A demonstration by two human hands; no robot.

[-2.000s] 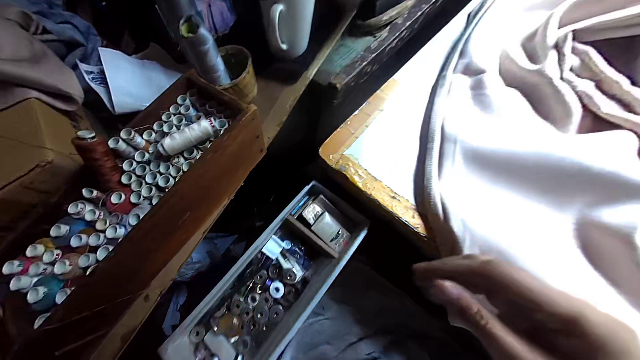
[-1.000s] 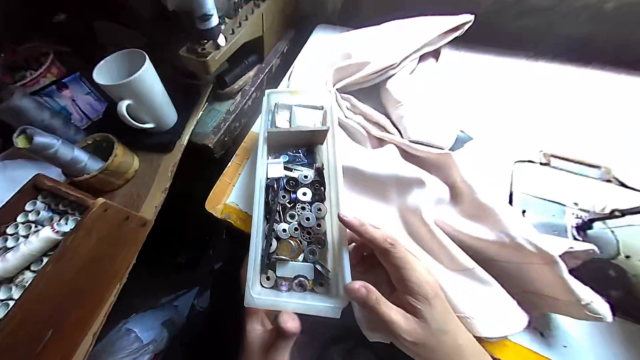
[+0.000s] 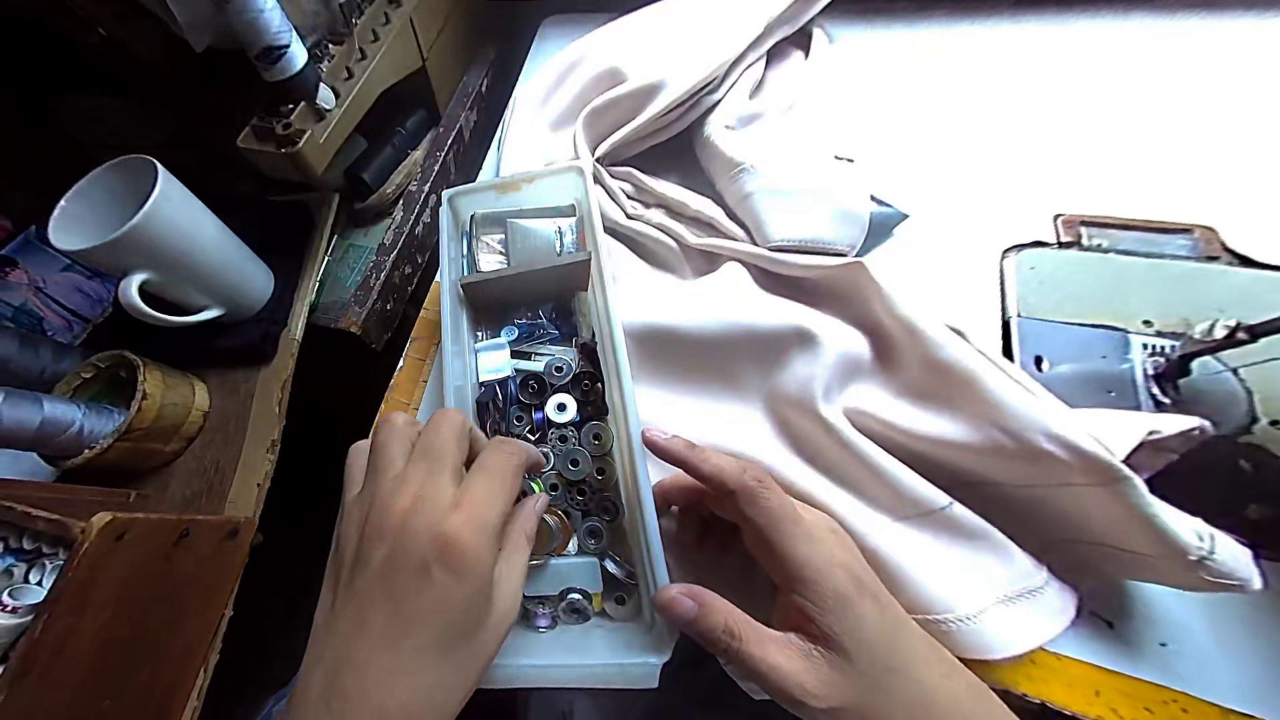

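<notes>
A long white plastic tray (image 3: 625,420) lies at the table's left edge, partly against the pale fabric (image 3: 760,350). Metal sewing machine bobbins (image 3: 575,463) fill its long compartment, and small clear cases (image 3: 525,240) sit in the far compartment behind a divider. My left hand (image 3: 430,540) reaches over the tray's left wall, thumb and fingertips among the bobbins; whether it pinches one is hidden. My right hand (image 3: 790,570) rests against the tray's right wall, with the forefinger and thumb touching it and the other fingers curled below.
A sewing machine bed (image 3: 1090,300) is at the right on the white tabletop. On the wooden shelf at left stand a white mug (image 3: 190,250) and a round wooden container (image 3: 170,410) with thread cones. A wooden box (image 3: 120,610) of spools fills the lower left corner.
The tray, low beside the table two seconds ago, was up at the table edge one second ago. My left hand has moved from beneath its near end to over the bobbins.
</notes>
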